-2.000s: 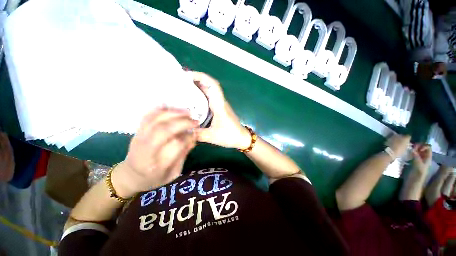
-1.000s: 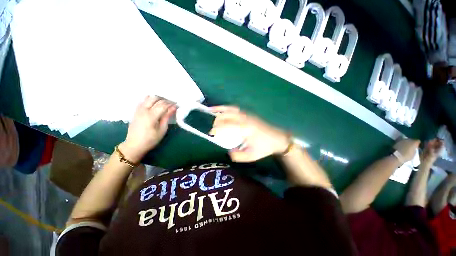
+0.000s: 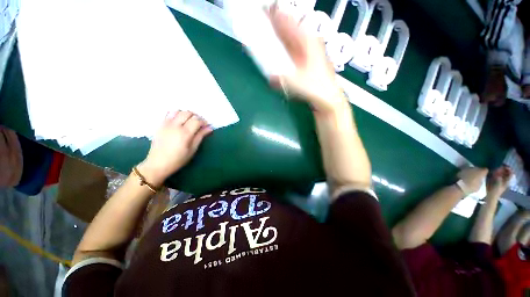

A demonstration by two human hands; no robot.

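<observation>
My left hand point(image 3: 179, 138) lies at the lower right edge of a large fanned pile of flat white sheets point(image 3: 110, 75), fingers curled; whether it grips a sheet is unclear. My right hand point(image 3: 302, 66) is stretched forward over the white strip and is motion-blurred. It holds a white item point(image 3: 258, 37), also blurred, so its shape and any wrapping cannot be told. White loop-shaped units point(image 3: 383, 64) stand in a row on the dark green belt just beyond my right hand, partly hidden by it.
A white strip point(image 3: 395, 116) edges the belt beside the glossy green bench point(image 3: 255, 156). More white units point(image 3: 450, 107) stand further right. A neighbour's hands point(image 3: 473, 180) work at the right with something white. A brown carton point(image 3: 81, 188) sits below the bench at left. Another person is at the far upper right.
The white loop unit was between both hands over the bench; my right hand has moved up and forward to the belt with a white item. My left hand has stayed at the pile's edge.
</observation>
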